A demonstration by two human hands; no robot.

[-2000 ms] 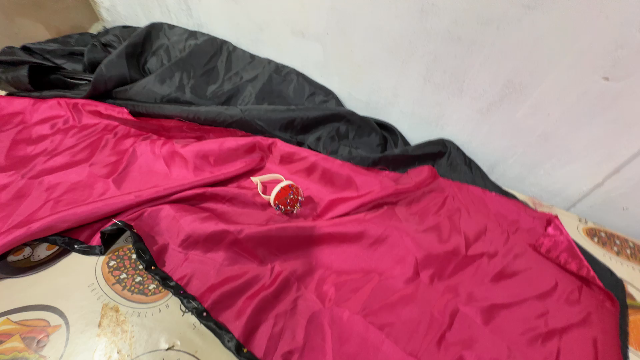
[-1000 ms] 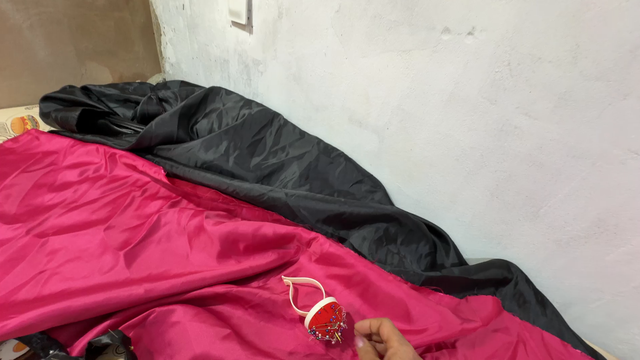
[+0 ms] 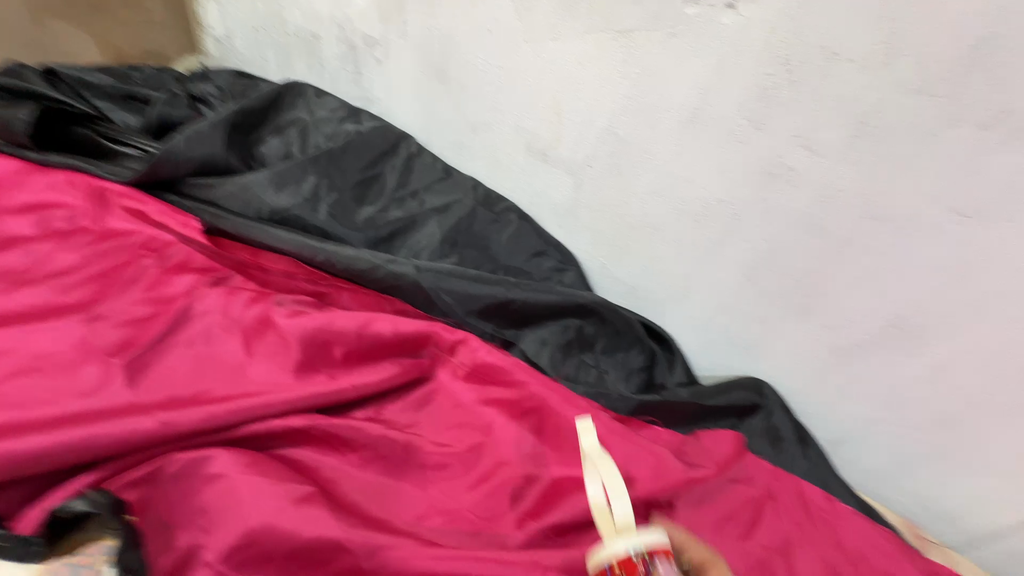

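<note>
At the bottom edge, right of centre, my right hand (image 3: 694,552) has its fingers against the side of a red pincushion (image 3: 632,560) with a white rim and a looped white strap (image 3: 604,480) pointing up and away. The hand is blurred and mostly cut off by the frame. Bright pink satiny fabric (image 3: 344,488) lies wrinkled beneath the pincushion. Behind it, black shiny fabric (image 3: 384,208) is bunched along the wall. My left hand is out of view.
A pale painted wall (image 3: 760,200) rises behind the fabrics, with a brown surface (image 3: 96,32) at the upper left. Patterned table covering (image 3: 88,558) shows at the lower left, beside a black fabric edge.
One second ago my right hand was beside the pincushion, which lay on the pink fabric; now the fingers are on it and its strap points upward. Two seconds ago no hand was in view.
</note>
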